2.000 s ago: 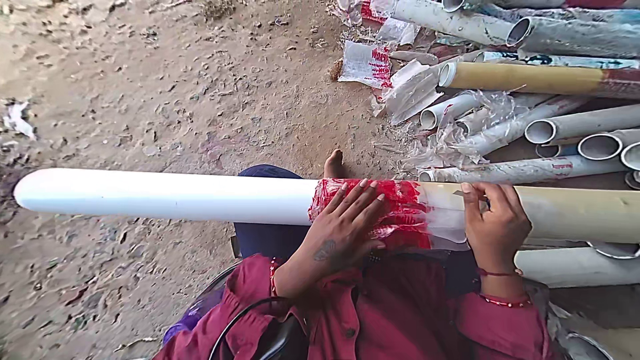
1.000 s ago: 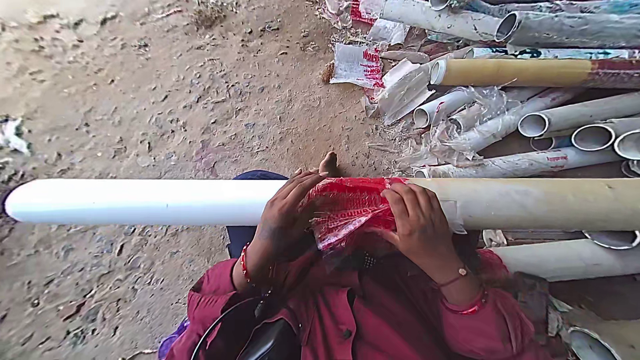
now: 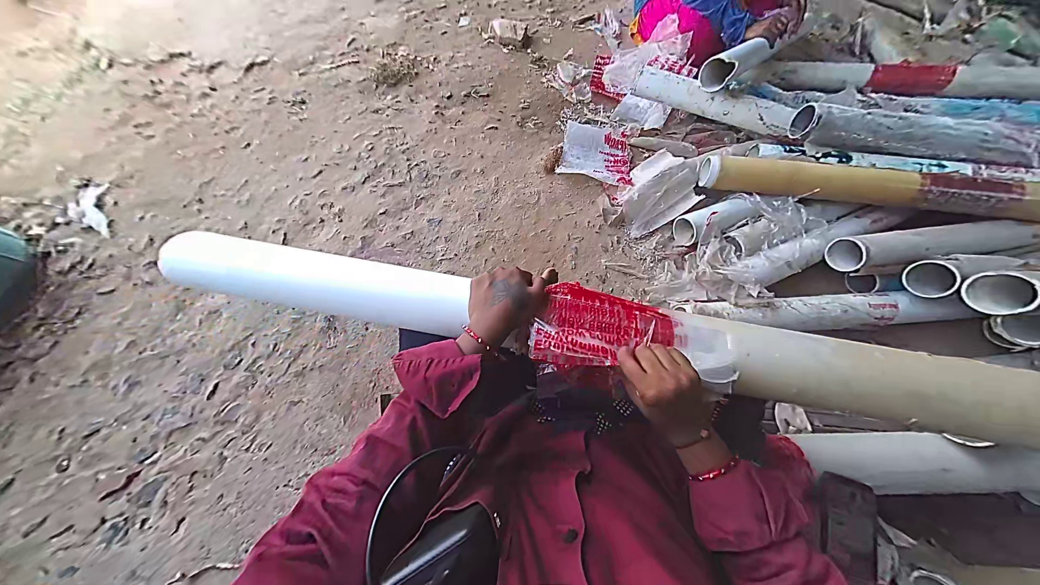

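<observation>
A long plastic pipe (image 3: 309, 280), bright white at its left part and yellowed at its right, lies across my lap, tilted down to the right. Around its middle is a red-printed clear plastic film (image 3: 601, 325). My left hand (image 3: 508, 302) wraps over the pipe at the film's left edge, gripping there. My right hand (image 3: 665, 386) pinches the film's lower edge at the near side of the pipe. Whitish film (image 3: 711, 349) clings to the pipe just right of the red print.
Several used pipes (image 3: 934, 244) lie piled at the right, with torn plastic film (image 3: 597, 152) beside them. At the top right, another person's hand (image 3: 768, 28) is by a pipe. A green object (image 3: 15, 272) stands at the left edge of the rough dirt ground.
Both hands were lying over the red film; now my left hand is around the pipe and my right pulls at the film's lower edge. The pipe has tilted, its left end farther away. The view has shifted.
</observation>
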